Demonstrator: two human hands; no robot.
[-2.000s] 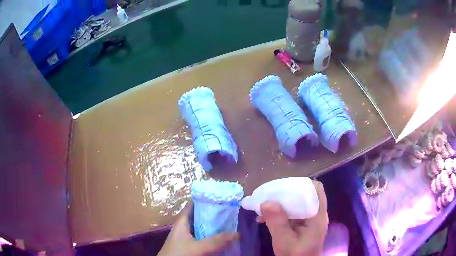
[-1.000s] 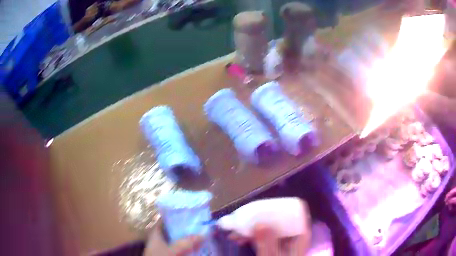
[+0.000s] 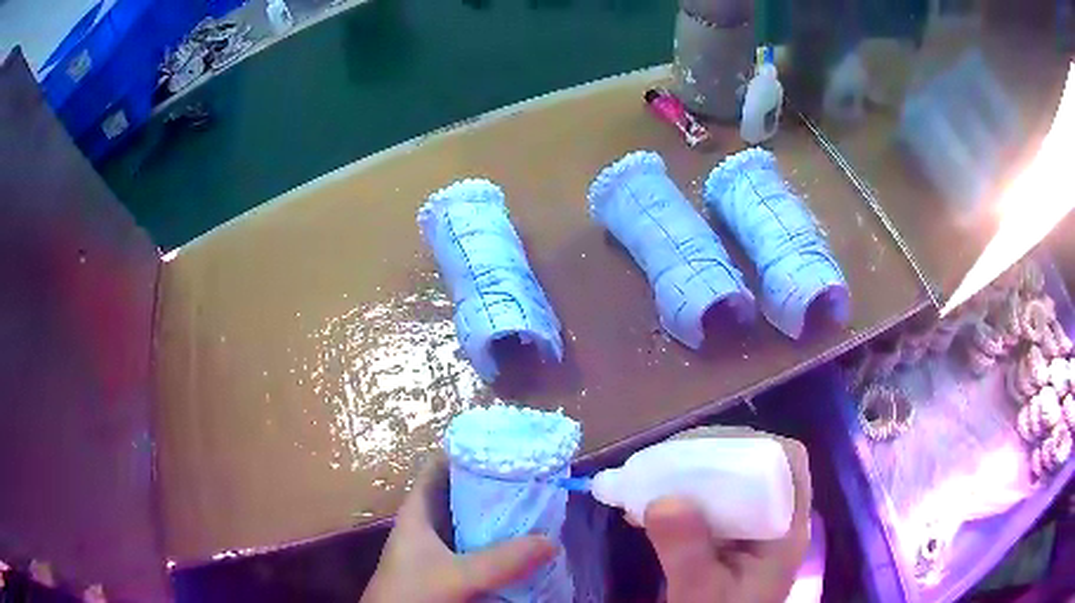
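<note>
My left hand [image 3: 454,560] grips a light-blue hollow piece [image 3: 509,507] upright at the bench's near edge, its bumpy rim at the top. My right hand [image 3: 737,565] is shut on a white squeeze bottle [image 3: 719,485], held nearly level. Its thin blue nozzle points left and touches, or nearly touches, the piece just under the rim. Three more light-blue pieces lie on the bench: one at the centre [image 3: 489,277] and two close together further right [image 3: 672,247] [image 3: 778,242]. The lower end of the held piece is cut off by the frame.
The brown bench [image 3: 259,389] has a dark panel [image 3: 83,342] at left. At its back stand a grey-brown container [image 3: 714,65] and a spare bottle [image 3: 763,104], with a pink-red tube [image 3: 676,117]. A purple tray [image 3: 943,436] with bumpy rings [image 3: 1042,406] is at right. A green conveyor [image 3: 389,77] runs behind.
The camera view has shifted, moving the bench items in the picture. The held piece remains in my left hand and the bottle in my right, with its blue nozzle now plainer to see.
</note>
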